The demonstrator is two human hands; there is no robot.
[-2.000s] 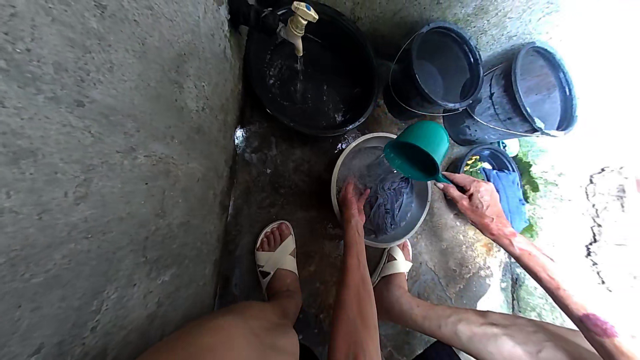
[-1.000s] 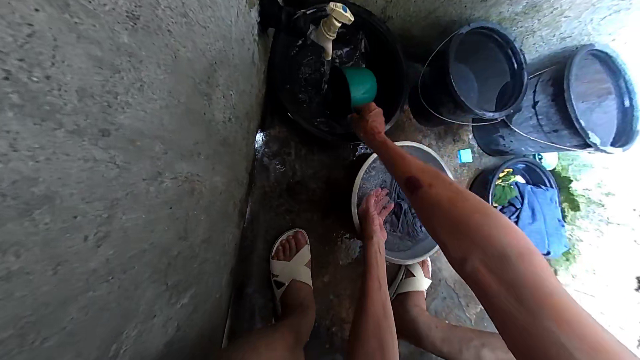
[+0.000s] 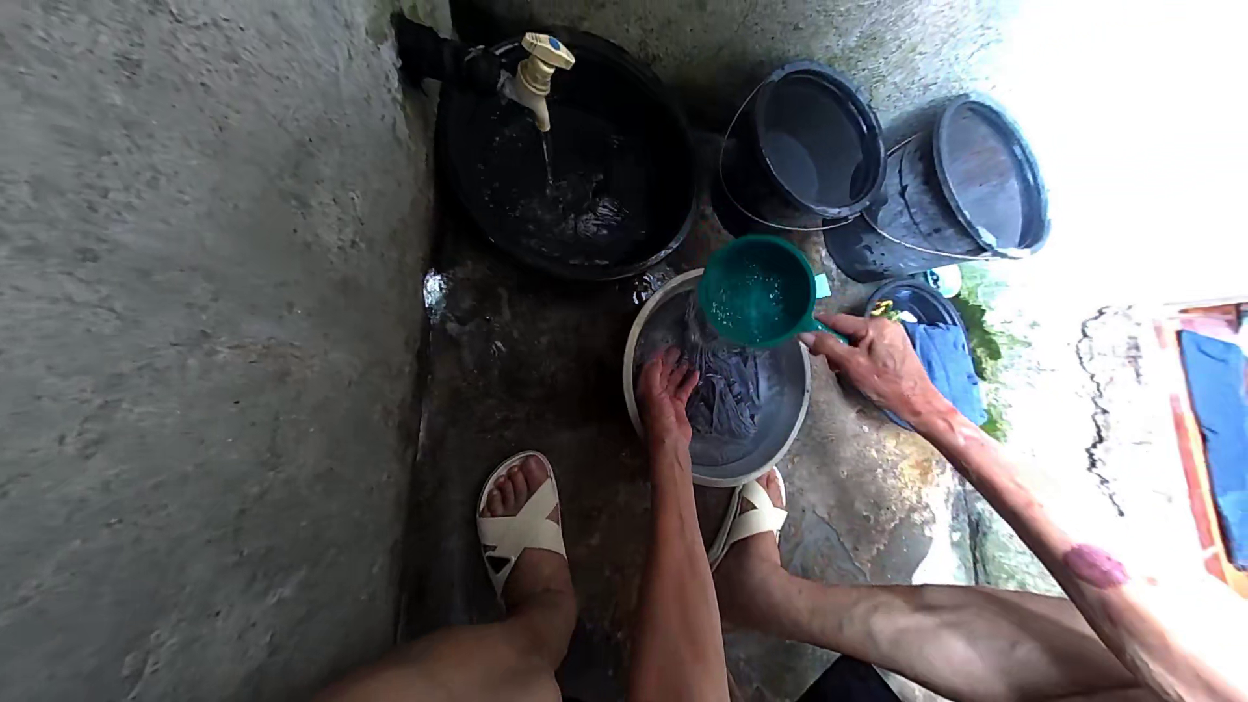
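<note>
My right hand (image 3: 877,366) grips the handle of a green plastic dipper (image 3: 758,292), which is over the upper part of a grey basin (image 3: 785,434) and has some water in it. Wet dark cloth (image 3: 723,390) lies in water inside the basin. My left hand (image 3: 667,395) is at the basin's left side, its fingers apart beside the cloth and holding nothing. Water runs from a cream tap (image 3: 538,83) into a large black tub (image 3: 682,219) beyond the basin.
A black bucket (image 3: 819,146) and another bucket (image 3: 912,210), both with water, stand at the back right. Below them a small tub (image 3: 916,292) holds blue cloth (image 3: 946,370). A concrete wall (image 3: 214,322) rises at left. My sandalled feet flank the basin's near side.
One second ago my right hand had the dipper over the black tub near the tap; it has moved back right, over the basin. My left hand has stayed at the basin.
</note>
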